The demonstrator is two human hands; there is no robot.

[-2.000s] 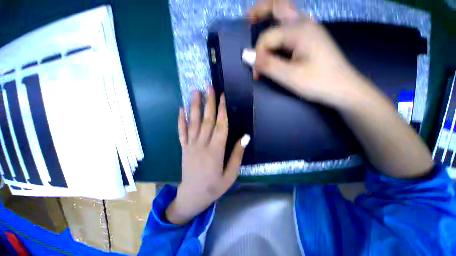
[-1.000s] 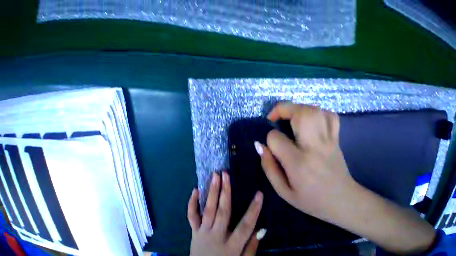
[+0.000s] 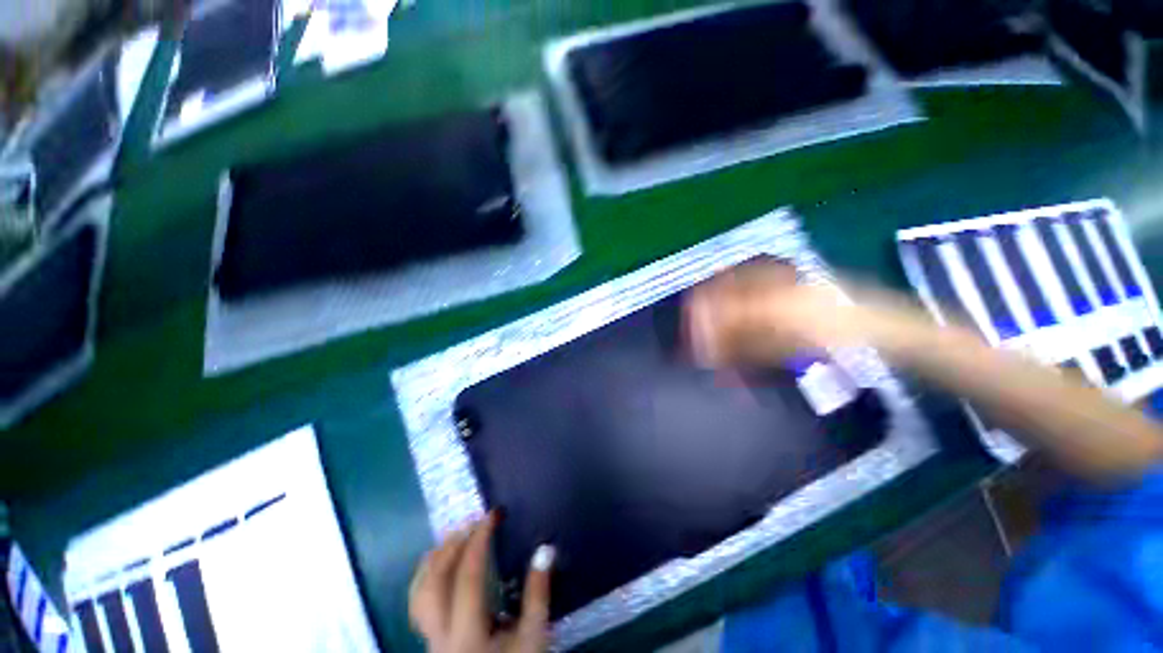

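A flat black panel (image 3: pixel 612 434) lies on a silvery protective sheet (image 3: pixel 434 472) on the green bench. A blue-and-white tab (image 3: pixel 829 388) sits near its right end. My left hand (image 3: pixel 478 593) rests at the panel's lower left corner, fingers apart, cut off by the bottom edge. My right hand (image 3: pixel 753 319) is blurred over the panel's upper right part. Its fingers look bent, and I cannot tell whether it holds anything.
Strip sheets with dark strips lie at the lower left (image 3: pixel 262 549) and at the right (image 3: pixel 1039 287). More black panels (image 3: pixel 370 198) on silvery sheets stand beyond, including one at the top (image 3: pixel 714 77). Others are at the far left and top right.
The view has swung to show more of the bench beyond. My right hand has moved from the panel's left end to its right part. My left hand remains at the left end.
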